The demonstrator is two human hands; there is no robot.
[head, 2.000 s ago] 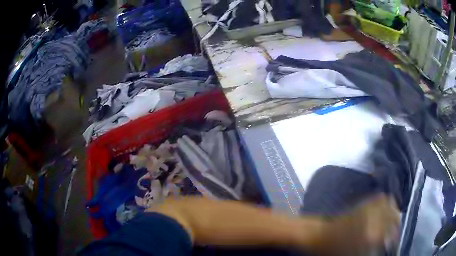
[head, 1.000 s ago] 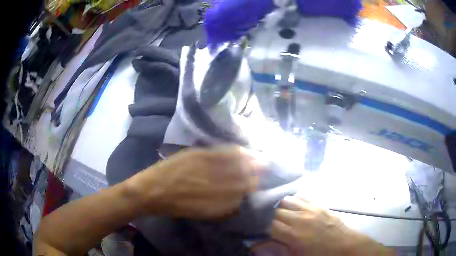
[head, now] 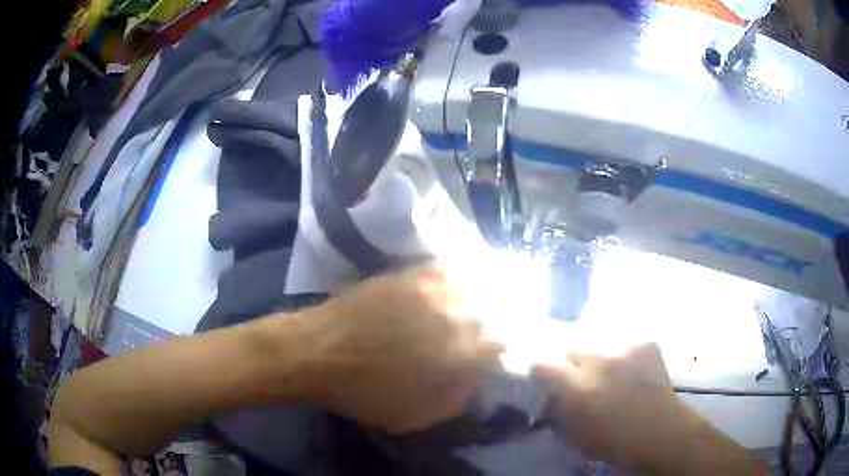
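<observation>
A garment of light grey and dark grey cloth [head: 256, 195] lies bunched on the white bed left of the needle. My left hand [head: 400, 349] is closed on the cloth near the needle, its fingertips partly lost in glare. My right hand [head: 619, 400] is at the cloth's edge just right of it, fingers bent down onto it; its fingertips are washed out. The white sewing machine [head: 745, 149] stands behind my hands. The presser foot and needle are hidden by the lamp's glare.
Scissors [head: 801, 400] lie at the right. A purple fluffy roll [head: 382, 37] is on the machine head, with a dark oval disc [head: 370, 139] hanging below. A blue strip [head: 163, 181] and dark grey panels [head: 209, 56] lie at left.
Over the last second, my right hand has risen closer to the needle and my left hand has moved slightly right. The view has shifted slightly. Two seconds ago the view showed the scrap crate.
</observation>
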